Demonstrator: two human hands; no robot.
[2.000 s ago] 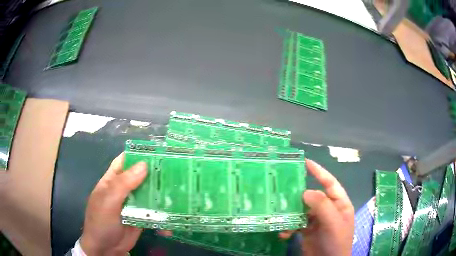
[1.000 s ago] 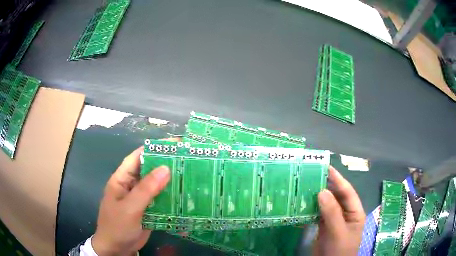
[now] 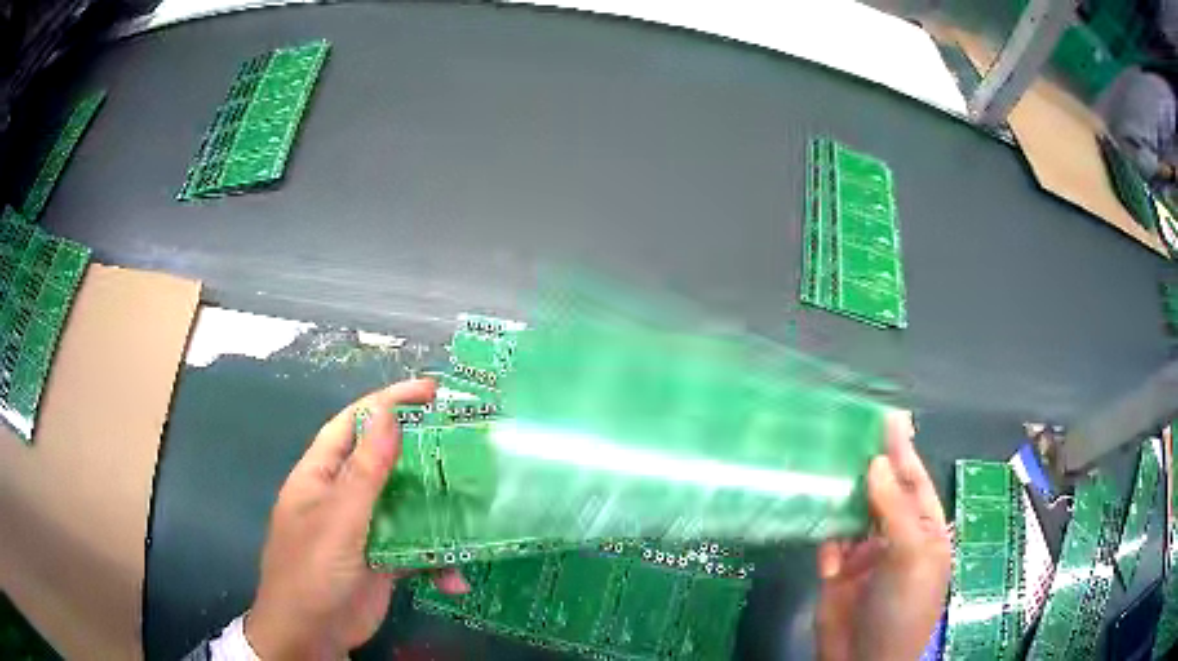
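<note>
My left hand (image 3: 330, 517) grips the left end of a green PCB panel (image 3: 433, 497). My right hand (image 3: 891, 536) holds the right end of another PCB panel (image 3: 685, 426), blurred by motion, with a bright glare band across it. This blurred panel is tilted and overlaps most of the left-hand panel. Behind and below them more panels (image 3: 607, 600) lie on the dark green bench, partly hidden by the held ones. The fingers behind the panels are partly hidden.
On the dark belt (image 3: 568, 168) lie panel bundles at the right (image 3: 855, 233) and upper left (image 3: 265, 119). A cardboard sheet (image 3: 110, 387) with panels is at left. Side stacks (image 3: 988, 555) lie at right near a grey metal post (image 3: 1124, 420). Part of a person (image 3: 1143, 116) shows at upper right.
The panels were held together as one upright face; now the right hand has a blurred panel raised and shifted right, apart from the left-hand one. The view has shifted slightly.
</note>
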